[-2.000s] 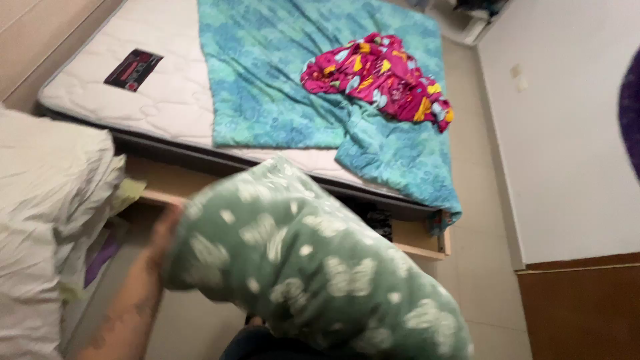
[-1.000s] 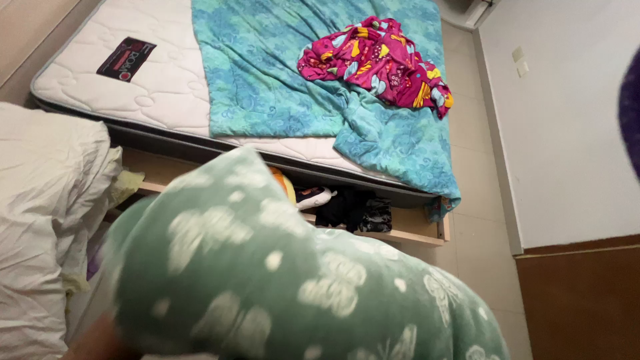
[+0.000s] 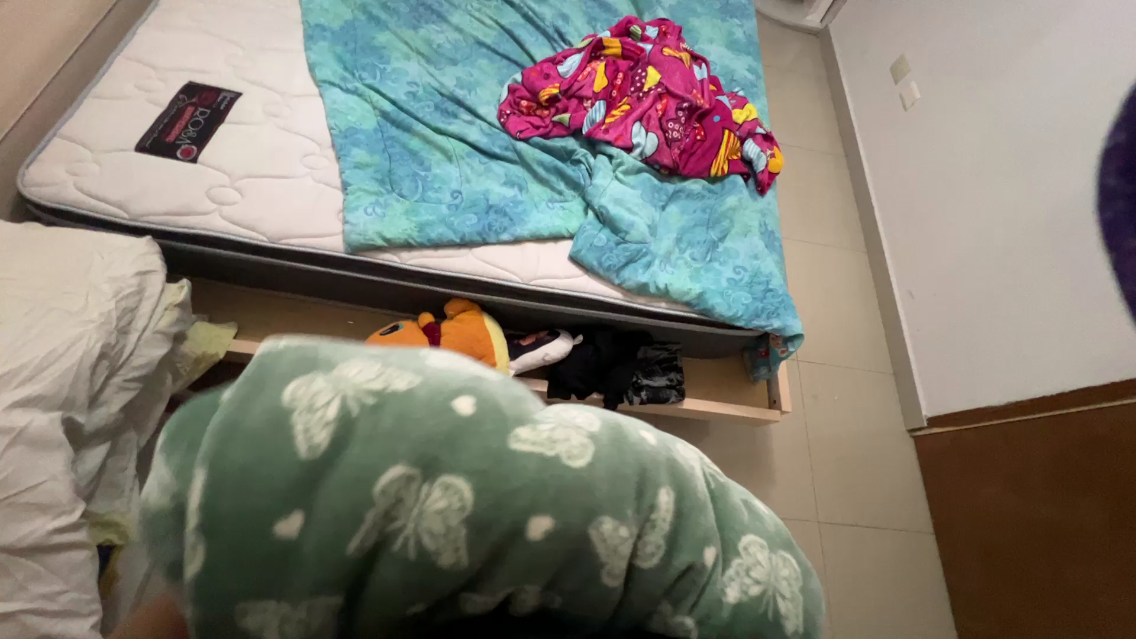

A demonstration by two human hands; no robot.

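A green plush blanket [image 3: 497, 497] with white butterflies and hearts, bunched into a thick bundle, fills the lower middle of the view. Only a blurred bit of my left hand [image 3: 153, 617] shows at the bottom edge, against the blanket's lower left; its fingers are hidden. My right hand is not visible. Beyond the bundle is a white mattress [image 3: 257, 177] partly covered by a turquoise patterned bedcover [image 3: 444, 151]. A crumpled magenta blanket [image 3: 648, 98] with yellow and light blue shapes lies on the bedcover.
An open wooden drawer [image 3: 728, 390] under the mattress holds an orange plush toy [image 3: 466, 333], a white and dark item [image 3: 540, 349] and black cloth [image 3: 595, 359]. White bedding [image 3: 62, 373] is at left. Tiled floor [image 3: 843, 337] runs along a white wall [image 3: 985, 222] at right.
The green blanket was raised at an angle and now lies lower across the view, uncovering the orange plush toy in the drawer. My left hand and forearm, plainly visible two seconds ago, are now mostly out of view.
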